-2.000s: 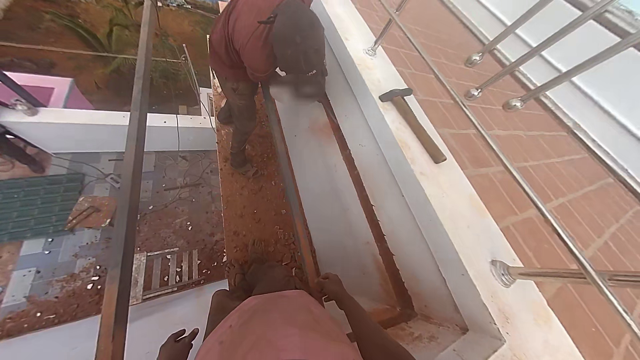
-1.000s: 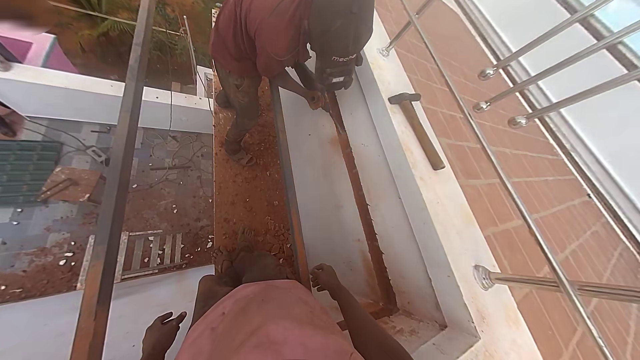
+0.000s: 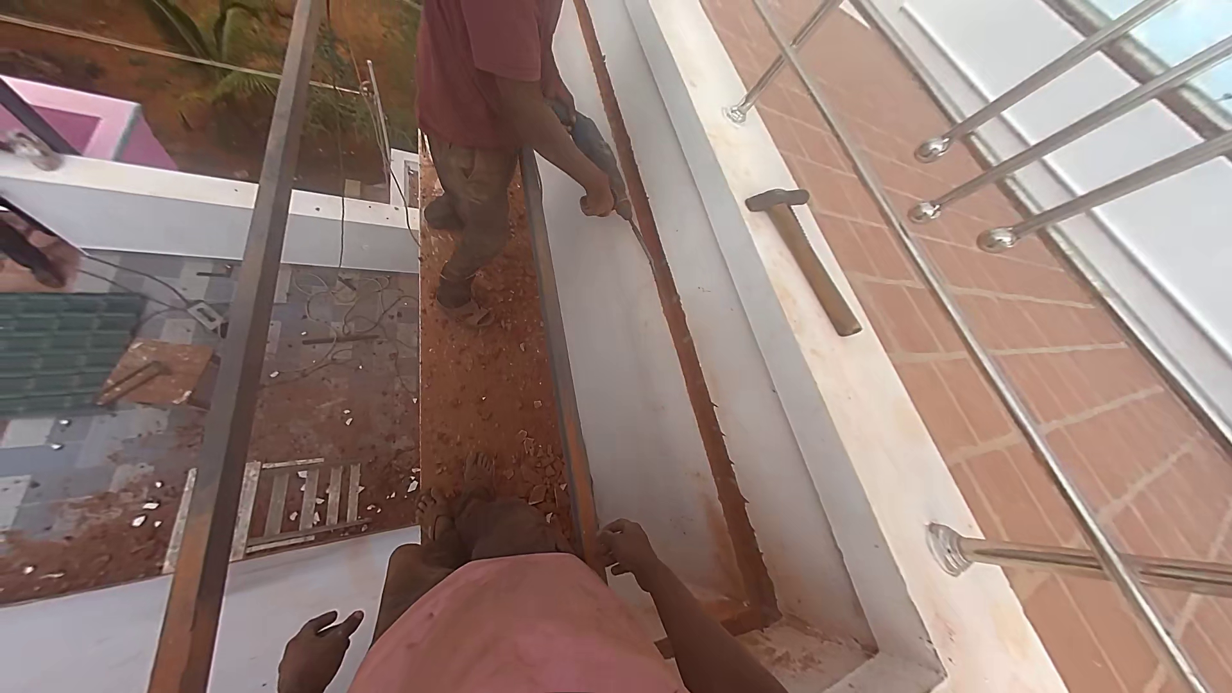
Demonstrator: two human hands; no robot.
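My left hand [image 3: 320,650] hangs at the lower left with its fingers apart and nothing in it. Beside the metal bar [image 3: 568,423] along the plank's edge is my right hand [image 3: 628,553], its fingers loosely curled; whether it touches the bar I cannot tell. Ahead, a co-worker [image 3: 491,106] stands on the plank and holds a power drill or chipping tool [image 3: 595,154], its long bit at the chiselled groove [image 3: 688,356] in the white wall. On the ledge to the right lies a hammer [image 3: 813,265] with a wooden handle.
The narrow plank [image 3: 462,385] is strewn with rubble, high above a tiled floor [image 3: 58,462]. Down there lie a wooden pallet or frame [image 3: 303,505] and cables. A metal post [image 3: 241,337] rises at my left, and steel railings [image 3: 991,361] run along the right.
The co-worker has straightened up from bending over the wall, and the tool now shows clearly. My right hand has drawn its fingers in slightly. The hammer stays on the ledge.
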